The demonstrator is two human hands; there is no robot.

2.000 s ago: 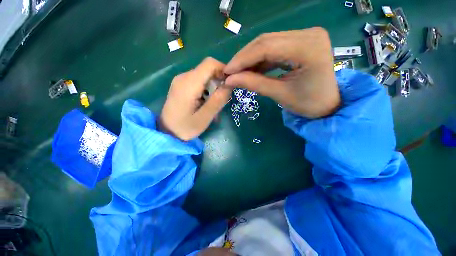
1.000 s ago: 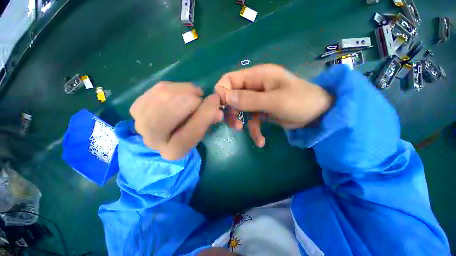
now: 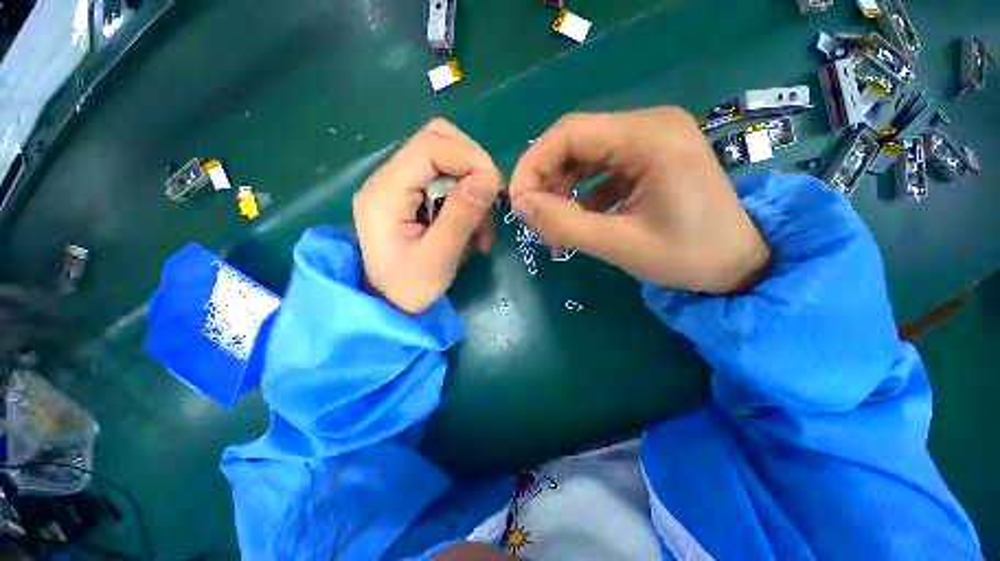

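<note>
My left hand [image 3: 430,214] is closed around a small silver device unit [image 3: 438,194], mostly hidden by the fingers. My right hand [image 3: 636,197] is just to its right, with thumb and index fingertips pinched together close to the left fingertips. Whether a small part is between the right fingertips cannot be told. A loose heap of tiny white ring-shaped gaskets [image 3: 529,252] lies on the green mat below and between the hands, partly hidden by the right hand.
A blue bin [image 3: 184,321] with white bits is at left. Similar silver units [image 3: 842,93] are piled at upper right. Others with white-ended ribbons [image 3: 444,76] lie at the top, and one [image 3: 186,181] is at upper left. A clear plastic bag [image 3: 49,433] and cables are at lower left.
My left hand has turned, showing part of the unit inside it. My right hand has moved slightly right and up, and the gasket heap shows again below the hands.
</note>
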